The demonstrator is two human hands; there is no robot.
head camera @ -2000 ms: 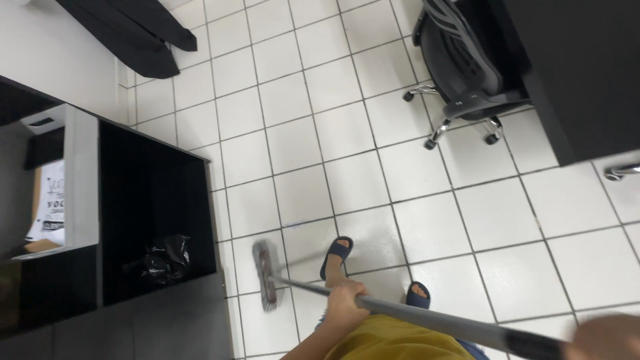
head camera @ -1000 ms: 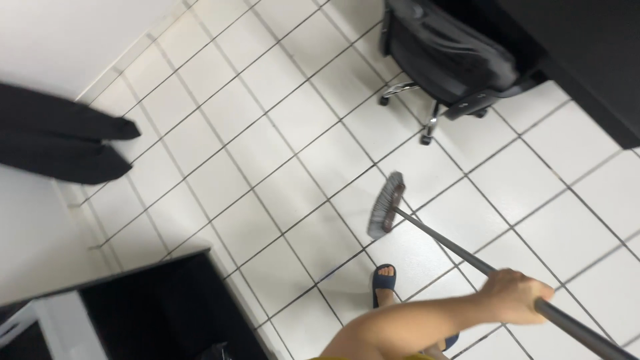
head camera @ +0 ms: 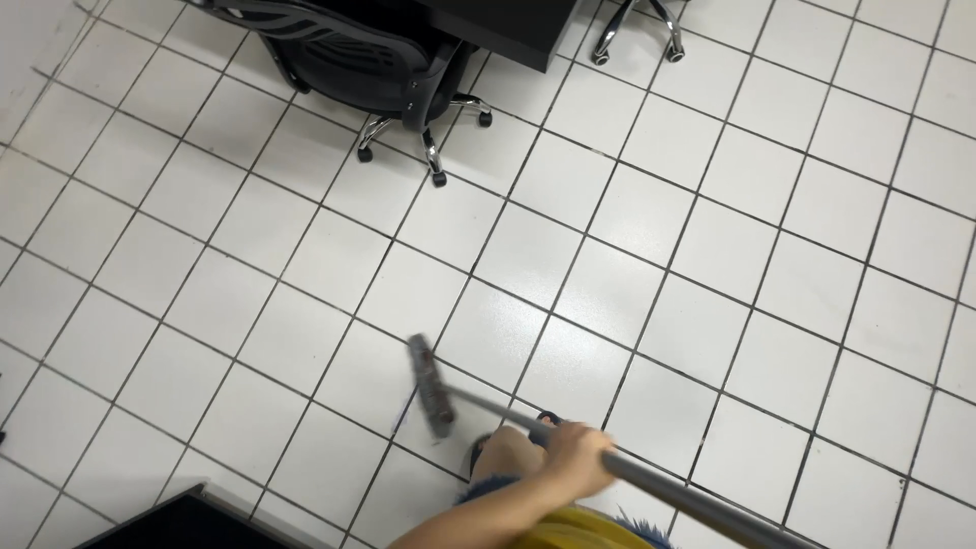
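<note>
My left hand (head camera: 581, 459) is wrapped around the grey handle (head camera: 686, 496) of a push broom, at the lower middle. The handle runs from the lower right edge up-left to the broom head (head camera: 431, 386), a slightly blurred, narrow grey bristle block on the white tiled floor. A small pale scrap (head camera: 400, 415) lies just left of the broom head. My sandaled feet are partly hidden behind the arm and handle. My right hand is out of view.
A black mesh office chair (head camera: 343, 65) on casters stands at the upper left beside a black desk (head camera: 518, 30). Another chair's chrome base (head camera: 639, 30) shows at the top. A black cabinet's corner (head camera: 191, 511) juts in at the lower left.
The view has shifted strongly, bringing more floor in on the right. My right hand, on the handle's end two seconds ago, has left the view. My left hand still grips the handle.
</note>
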